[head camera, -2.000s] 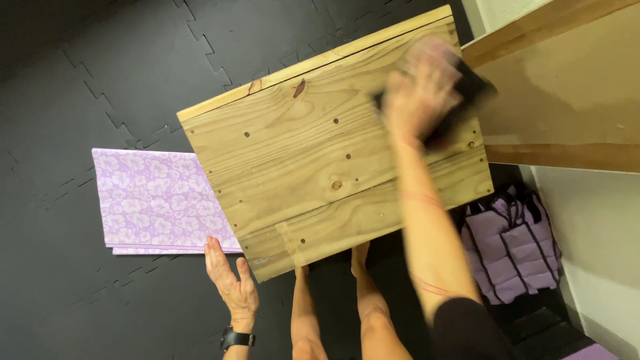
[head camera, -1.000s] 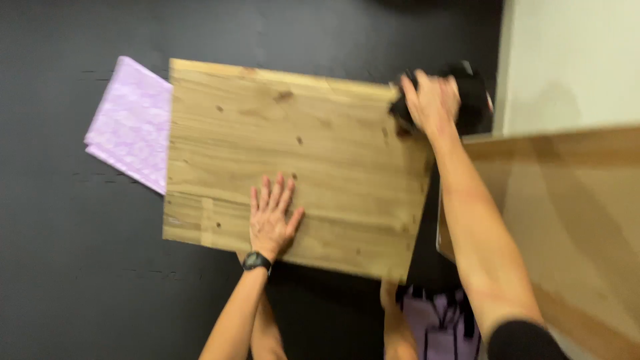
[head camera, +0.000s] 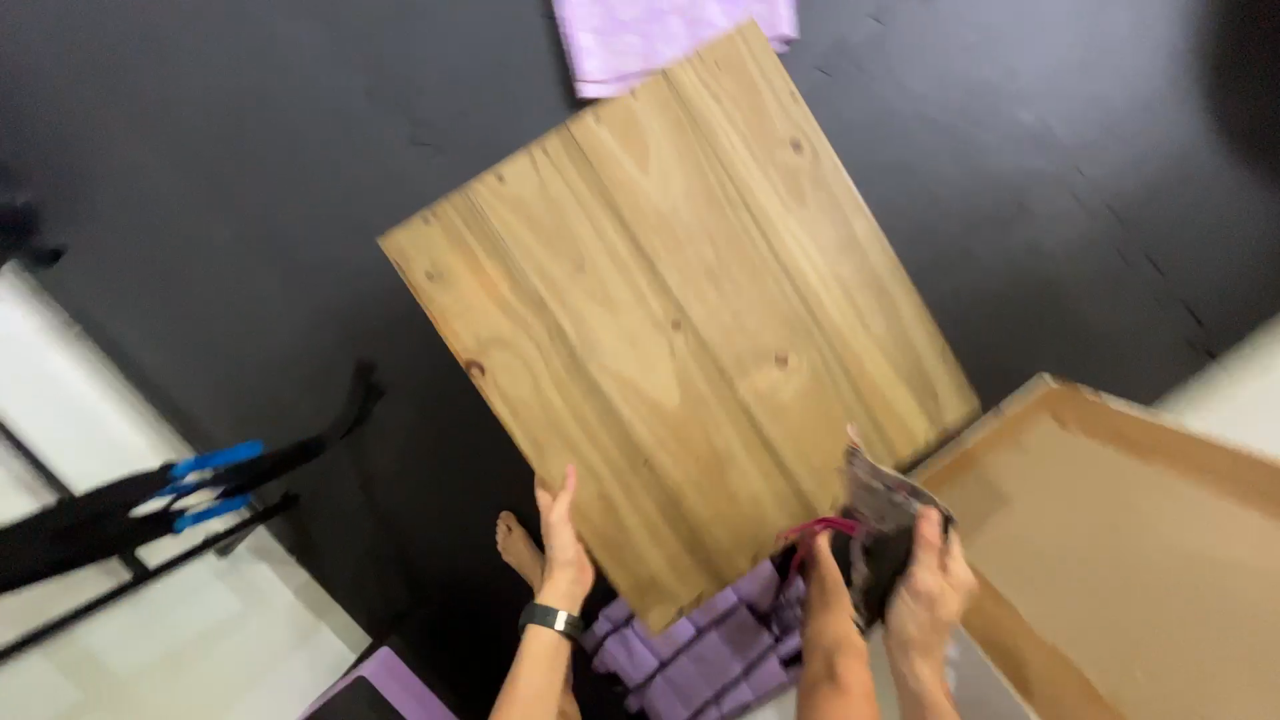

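Note:
A square wooden panel or box top made of several boards fills the middle of the view, tilted. My left hand, with a dark band on the wrist, rests against its lower left edge, fingers along the side. My right hand is closed on a dark cloth near the panel's lower right edge; a pink cord shows beside the cloth. A leg rises between my hands, partly over the cord.
A folded lilac cloth lies beyond the panel on dark floor mats. A purple bag is below it. A large brown-edged board stands at right. Black equipment with blue parts is at left.
The panel has turned and shows a different face, without the rows of dark holes seen before. My left hand has gone from its top face to its edge. The view has turned.

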